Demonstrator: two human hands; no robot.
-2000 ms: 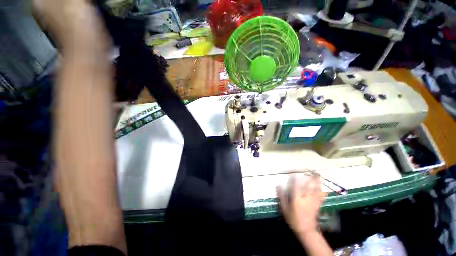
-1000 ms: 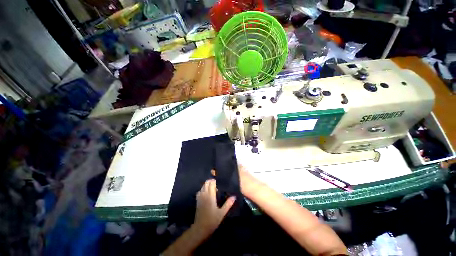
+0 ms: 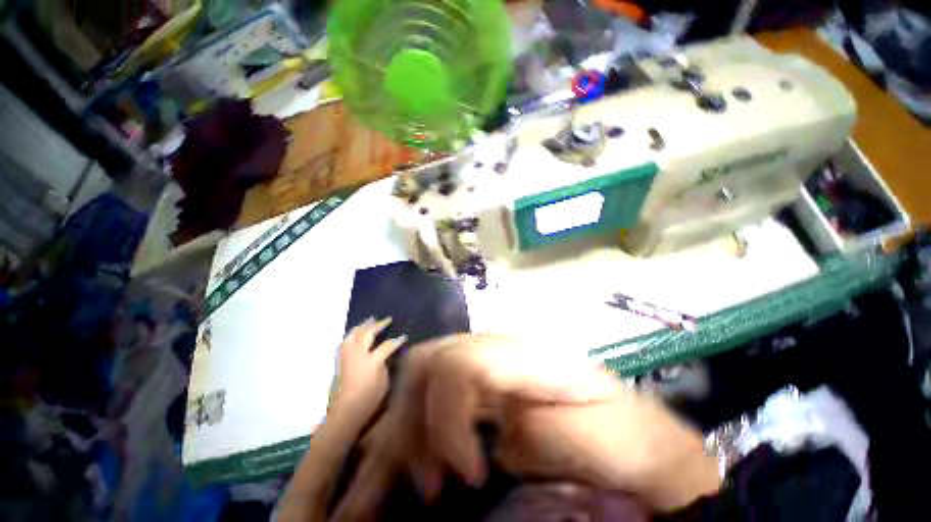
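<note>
A black fabric panel (image 3: 408,296) lies on the white table in front of the sewing machine head (image 3: 653,173), its upper edge close to the presser foot area (image 3: 464,260). My left hand (image 3: 362,367) rests on the panel's lower left part, fingers slightly apart. My right hand (image 3: 449,408) is large and blurred, close to the camera, with curled fingers. It covers the lower part of the panel, and whether it holds anything cannot be told. Thread snips (image 3: 653,311) lie on the bed right of the needle.
A green fan (image 3: 419,82) stands above the machine's left end. An accessory tray (image 3: 868,235) is at the right table end. A maroon cloth pile (image 3: 230,158) and a brown cardboard box (image 3: 327,158) are behind the table. Green edging (image 3: 735,311) runs along the front.
My right hand has risen from beside the panel towards the camera. My left hand has shifted left and up on the panel. The view has shifted, and the machine appears higher and further left.
</note>
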